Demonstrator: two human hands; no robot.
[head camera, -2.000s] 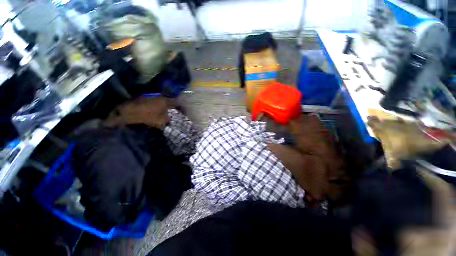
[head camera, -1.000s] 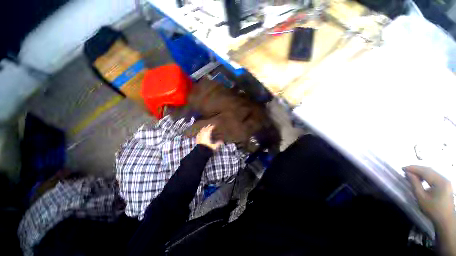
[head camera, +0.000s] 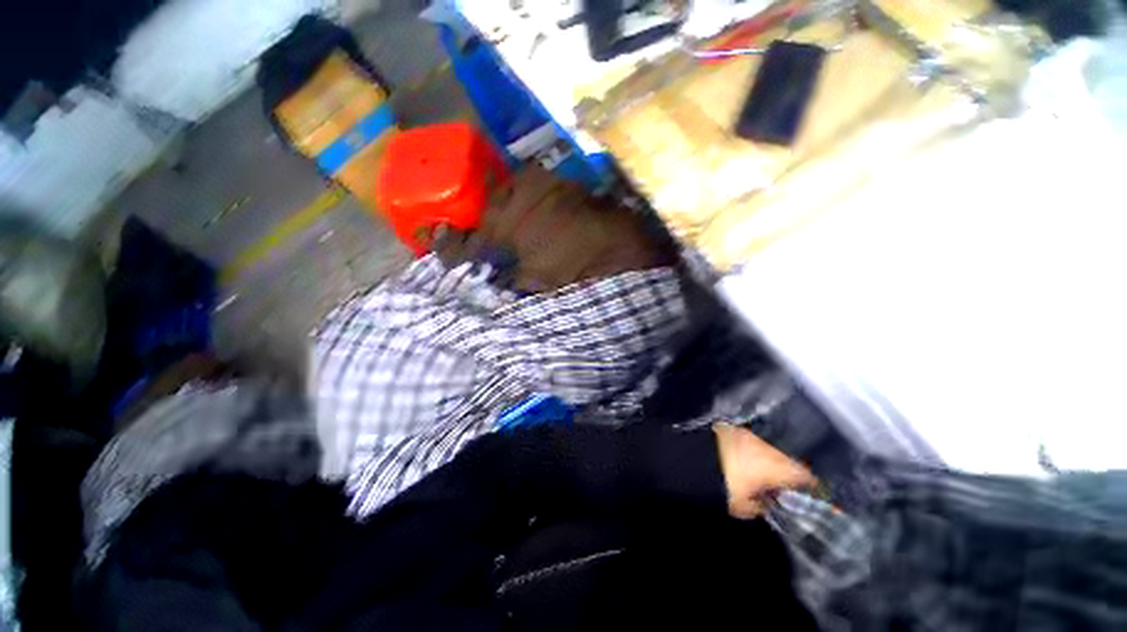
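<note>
My left hand (head camera: 760, 472) reaches in from the left at lower centre right. Its fingers are closed on a bunched piece of plaid fabric (head camera: 826, 537). A larger heap of white and dark checked plaid fabric (head camera: 402, 377) lies to the left, beyond my black sleeve. Brown fabric (head camera: 562, 235) lies just behind the plaid, beside the red stool. A dark, blurred stretch of checked fabric (head camera: 989, 525) runs along the table's near edge at the lower right. My right hand is not in view.
A red plastic stool (head camera: 433, 179) stands beyond the plaid. The white table (head camera: 939, 296) is at the right, with taped cardboard (head camera: 686, 148) and a black phone (head camera: 781, 93) on it. More plaid fabric (head camera: 185, 451) lies at the lower left.
My left hand has moved right from the plaid heap and now grips plaid fabric near the table edge. My right hand has left the picture. Dark checked fabric has appeared at the lower right.
</note>
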